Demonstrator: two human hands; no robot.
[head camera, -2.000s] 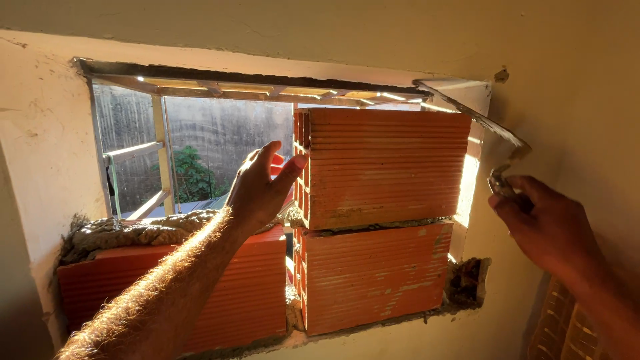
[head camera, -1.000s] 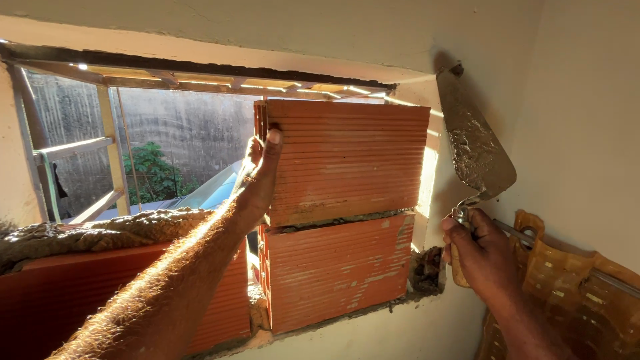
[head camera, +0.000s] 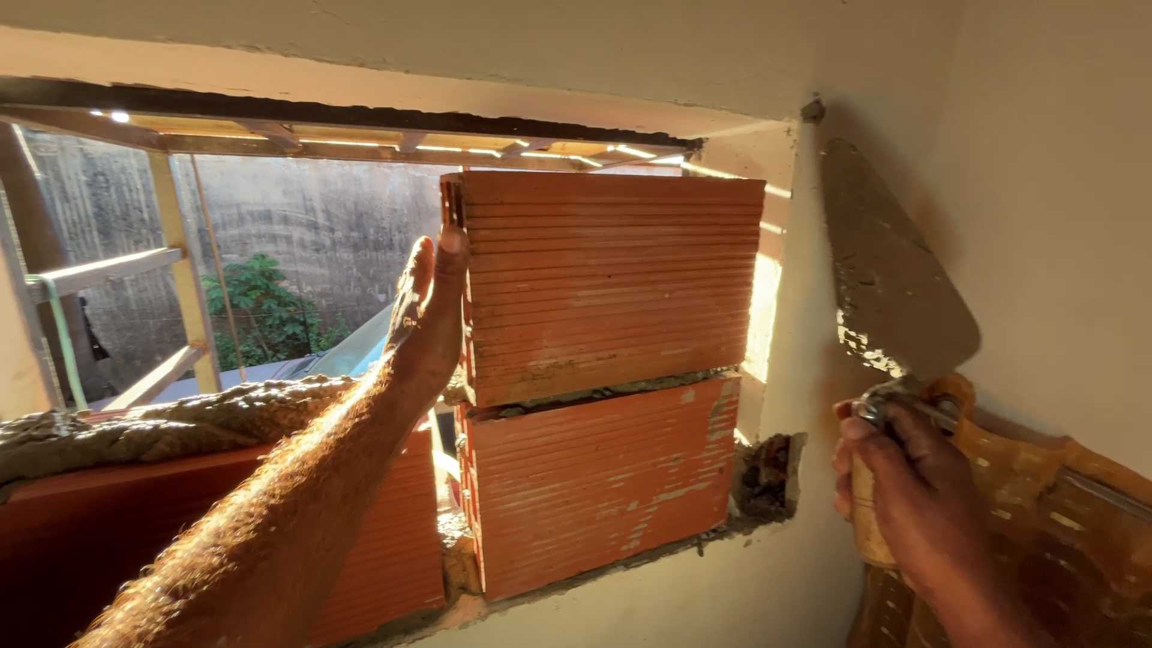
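Note:
My left hand (head camera: 430, 310) rests against the left end of the upper hollow clay brick (head camera: 612, 279), thumb at its front edge. That brick lies on a mortar joint over a lower clay brick (head camera: 603, 486). My right hand (head camera: 909, 477) grips the wooden handle of a mason's trowel (head camera: 891, 261), whose mortar-smeared blade points up in front of the wall right of the opening. At the left, a thick bed of wet mortar (head camera: 180, 418) covers another clay brick (head camera: 387, 540), partly hidden by my left forearm.
The wall opening has a dark upper edge (head camera: 360, 115). Beyond it stand a wooden frame (head camera: 184, 270), a green shrub (head camera: 265, 306) and a stained outer wall (head camera: 351, 216). A broken hole (head camera: 765, 477) lies right of the lower brick. An amber-coloured slotted object (head camera: 1035, 513) is at lower right.
The trowel, held near the opening's upper right corner two seconds ago, now points upward beside the wall. My left hand has come against the upper brick's end. The view has shifted closer and to the right.

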